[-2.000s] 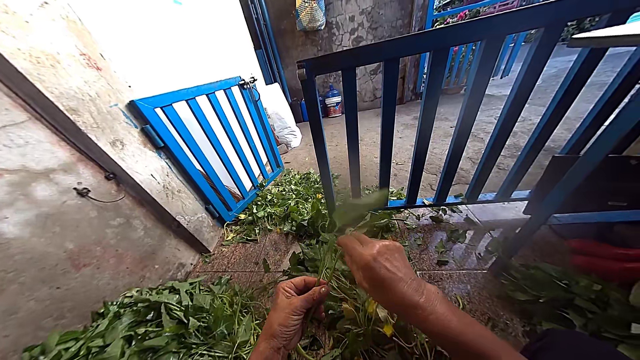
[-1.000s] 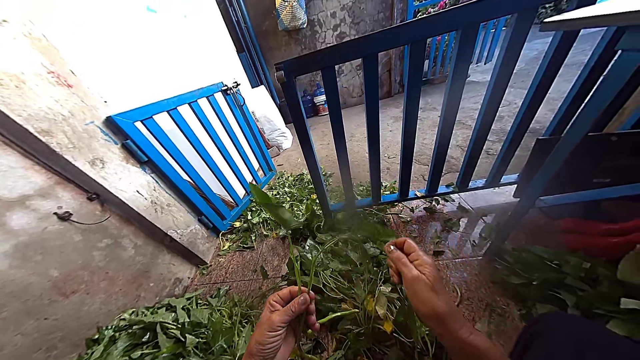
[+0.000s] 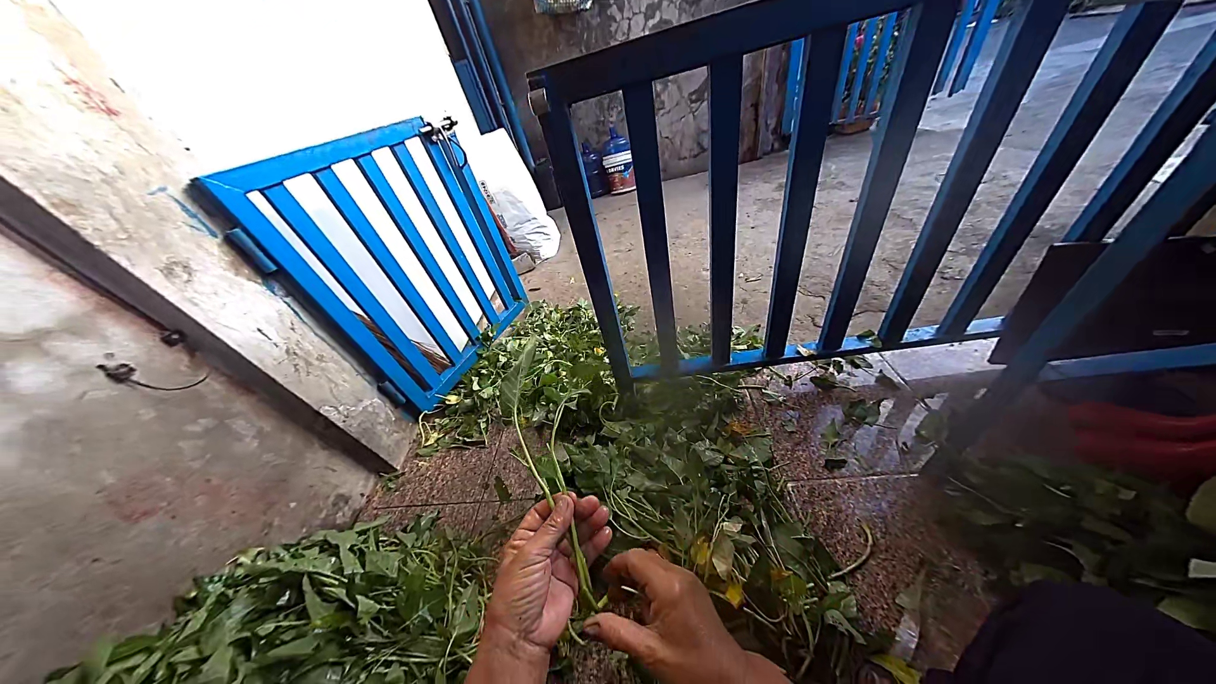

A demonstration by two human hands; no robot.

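Observation:
Between thumb and fingers my left hand [image 3: 546,570] pinches a few leafy green stems [image 3: 532,446], which point up and away from me. Just right of it, my right hand [image 3: 670,617] has its thumb and forefinger at the lower ends of the stems; whether they grip a stem is not clear. Beneath both hands a heap of leafy green vines [image 3: 703,484], with some yellow leaves, spreads over the tiled floor as far as the gates. At the lower left lies another pile of green leaves [image 3: 332,608].
A small blue metal gate [image 3: 356,266] stands by the wall on the left. A larger blue barred gate [image 3: 722,209] crosses ahead. Beyond are a white plastic bag [image 3: 527,228] and a blue bottle [image 3: 618,161]. More leaves [image 3: 1092,532] lie at the right, near something red [image 3: 1149,437].
My right hand has come back from the right to the lower ends of the stems beside my left hand. My left hand still holds stems.

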